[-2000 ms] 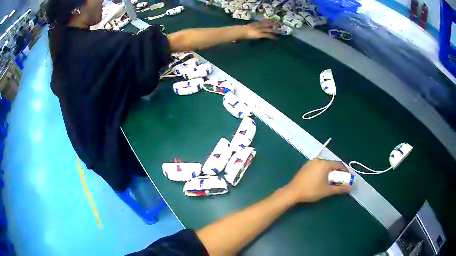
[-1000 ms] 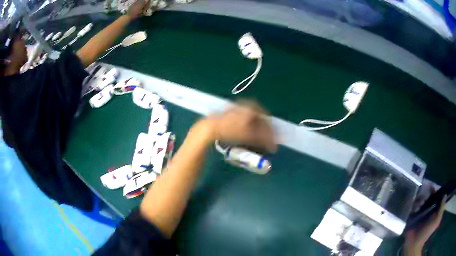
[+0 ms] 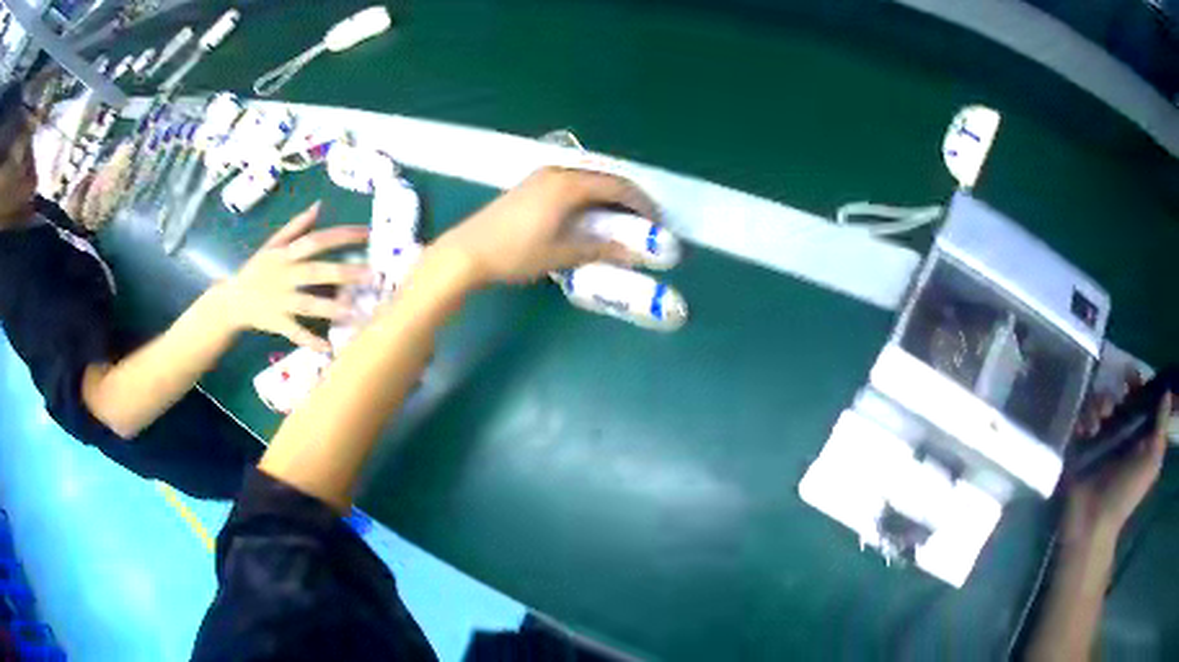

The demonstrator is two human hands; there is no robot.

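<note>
My left hand (image 3: 550, 226) is at the upper middle, its fingers around a white unit with a blue band (image 3: 647, 242). A second white unit (image 3: 621, 296) lies on the green surface just below it. My right hand (image 3: 1115, 489) is at the right edge, holding the black electric screwdriver (image 3: 1122, 433); part of the tool is cut off by the picture's edge. The silver-white screw feeder (image 3: 996, 349) stands to the left of my right hand, with dark contents behind its clear top.
A neighbouring worker's hand (image 3: 291, 282) reaches over white units at the left. A metal strip (image 3: 776, 252) crosses the green surface (image 3: 582, 453). Beyond it lie a unit (image 3: 970, 142) by the feeder and another corded unit (image 3: 360, 29) at the upper left.
My left hand has moved up and left and now holds a unit beside the lying one. The neighbour's hand has come to the near units. The view has shifted; my right hand shows more.
</note>
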